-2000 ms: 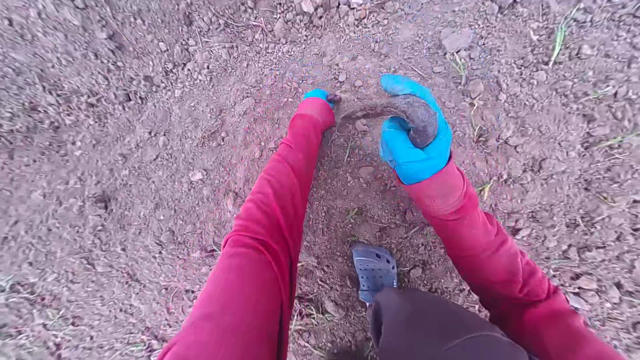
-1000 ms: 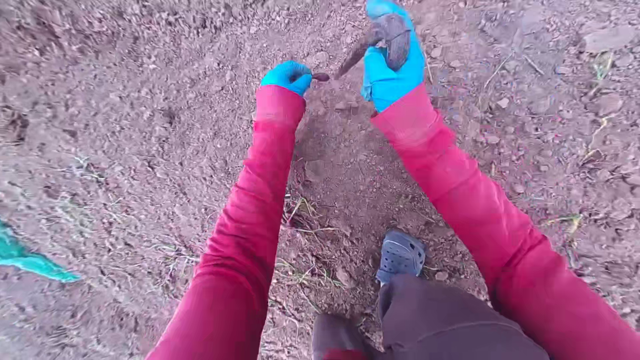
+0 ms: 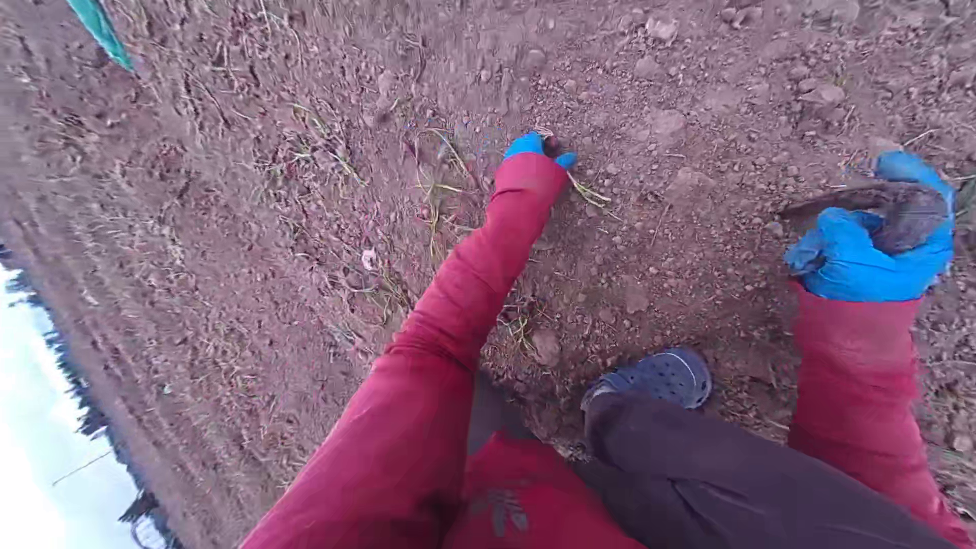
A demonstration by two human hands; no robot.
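Note:
My left hand (image 3: 540, 149), in a blue glove, is closed near the ground on a small dark reddish clump (image 3: 550, 143), perhaps a bulb or root. Thin green-yellow stems (image 3: 589, 192) stick out just below the hand. At the right, my right hand (image 3: 877, 244), also gloved in blue, grips a brown, curved, soil-coated tool (image 3: 911, 213) whose narrow end points left; its exact kind cannot be told. Red sleeves cover both arms.
Cloddy brown soil (image 3: 648, 259) lies all around, with wilted plants (image 3: 438, 187) left of my left hand. My clog (image 3: 663, 377) rests on the soil below. A green cloth or sheet (image 3: 103, 34) shows at the upper left.
My hands have moved far apart; one second ago they were close together, with the curved tool's tip near the left hand. The view has swung strongly, bringing sky in at the lower left.

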